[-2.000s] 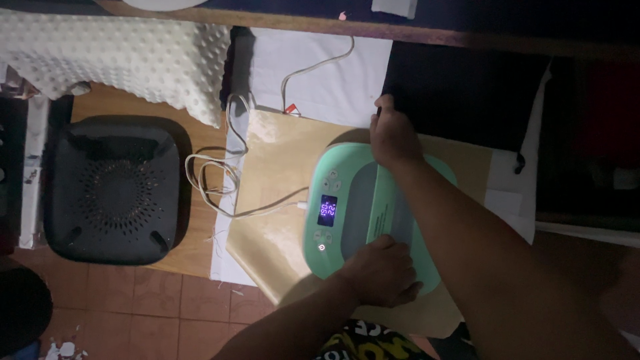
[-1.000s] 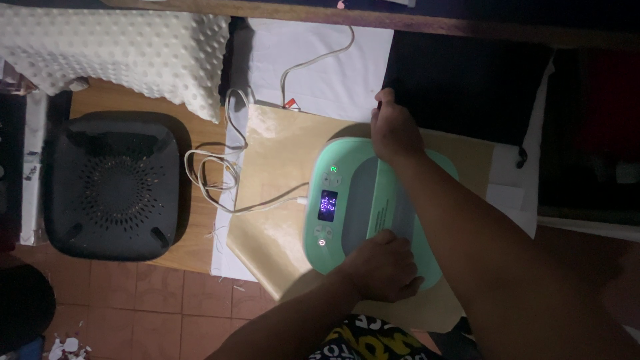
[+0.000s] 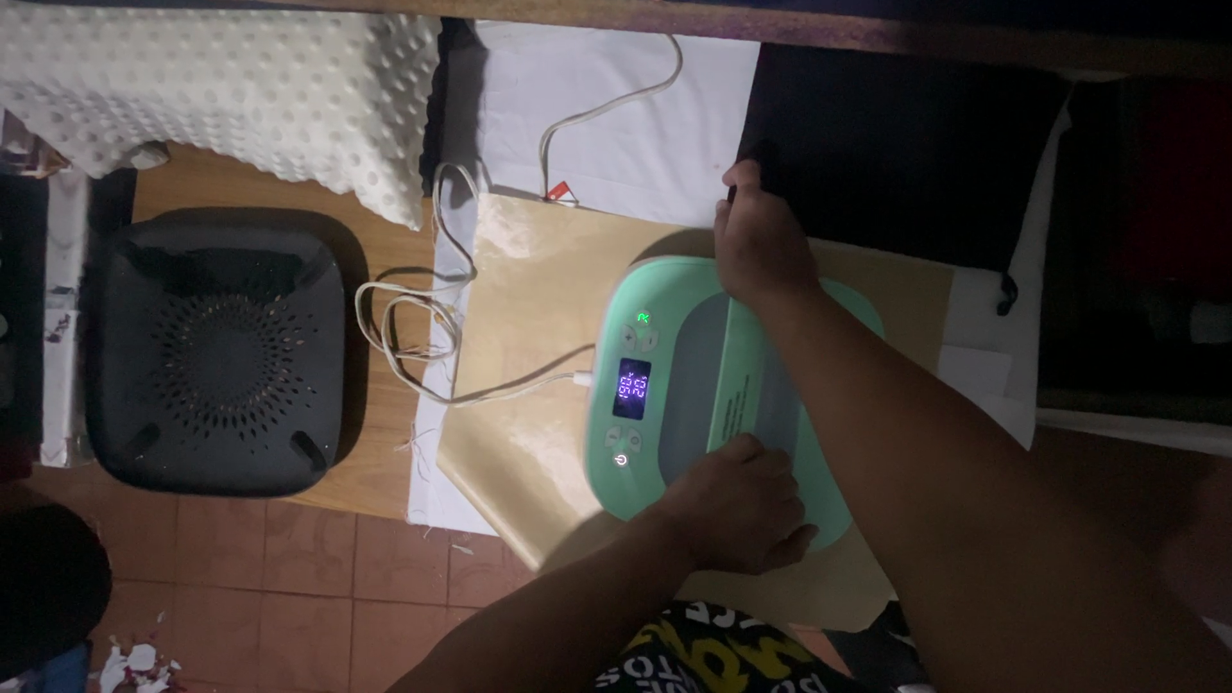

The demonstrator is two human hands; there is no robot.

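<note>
A mint-green portable heat press (image 3: 626,491) with a lit display and buttons lies on a tan, glossy sheet (image 3: 529,289). My left hand (image 3: 741,502) is closed in a fist over the near end of the press's raised handle (image 3: 736,385). My right hand (image 3: 767,231) is at the far edge of the press, its fingers bent beside the edge of a black cloth (image 3: 895,144). A small dark bit shows at those fingertips; whether they grip anything is unclear. The black cloth lies on white fabric (image 3: 616,144), beyond the tan sheet.
A white cable (image 3: 520,390) runs from the press and loops to its left. An upturned black vented plastic base (image 3: 221,356) sits on the wooden surface (image 3: 385,481). A white dotted cushion (image 3: 241,96) lies behind it. A wooden edge (image 3: 577,14) crosses the top; tiled floor (image 3: 308,587) shows below.
The digits on the press's display have changed. Both hands stay in nearly the same places on and beside the press.
</note>
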